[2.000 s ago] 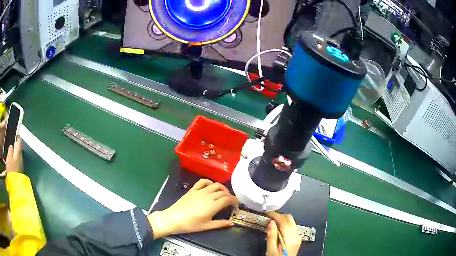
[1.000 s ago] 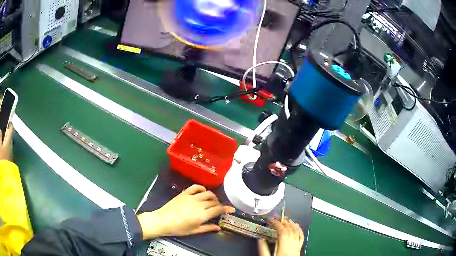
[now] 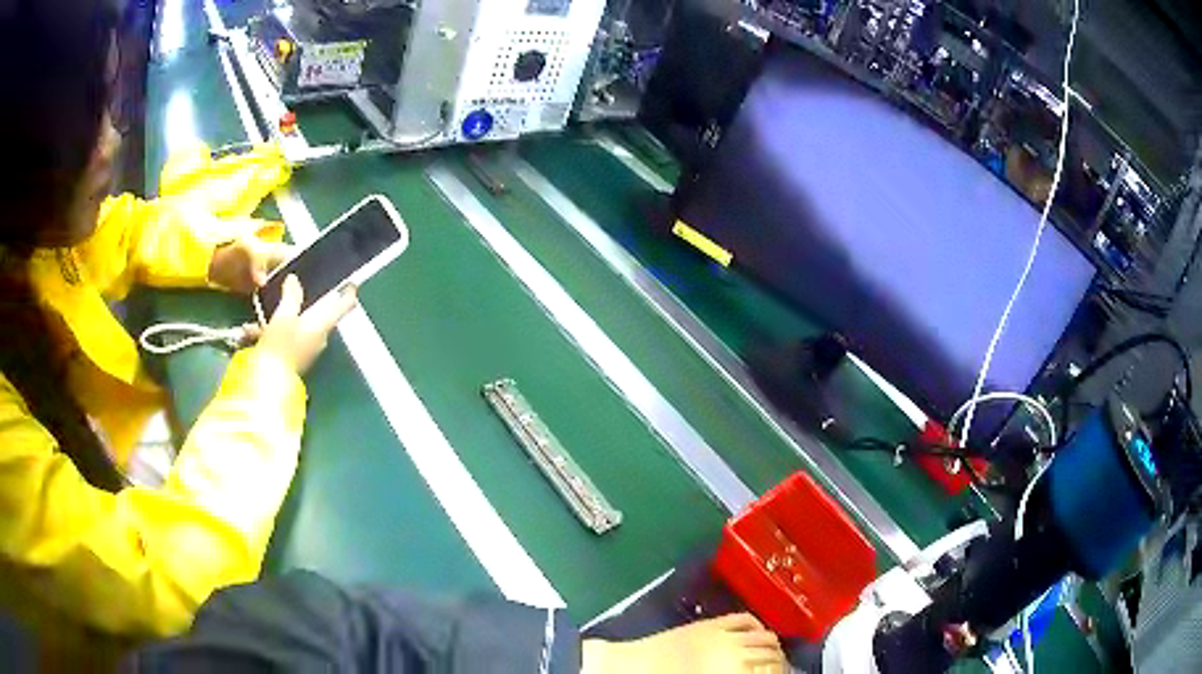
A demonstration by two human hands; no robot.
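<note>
My left hand (image 3: pixel 692 648) is bare and cut off by the bottom edge, just below the red bin; what its fingers hold is hidden. My right hand is out of the picture. The red bin (image 3: pixel 762 595) holds several tiny round parts. The digital microscope, with a blue top (image 3: pixel 1105 494), black tube and white ring base (image 3: pixel 857 643), stands at the lower right. A metal carrier strip (image 3: pixel 551 456) lies on the green bench, left of the red bin.
A person in yellow sleeves (image 3: pixel 235 454) at the left holds a smartphone (image 3: pixel 336 259) over the bench (image 3: pixel 435 362). A large monitor (image 3: pixel 896 224) stands at the back. A black mat corner (image 3: pixel 646 614) lies beside the bin. White cables (image 3: pixel 1026 270) hang near the monitor.
The view has swung to the left. The neighbouring person shows more, my right hand and the carrier strip on the mat have left the picture, and the monitor's blue round image is gone.
</note>
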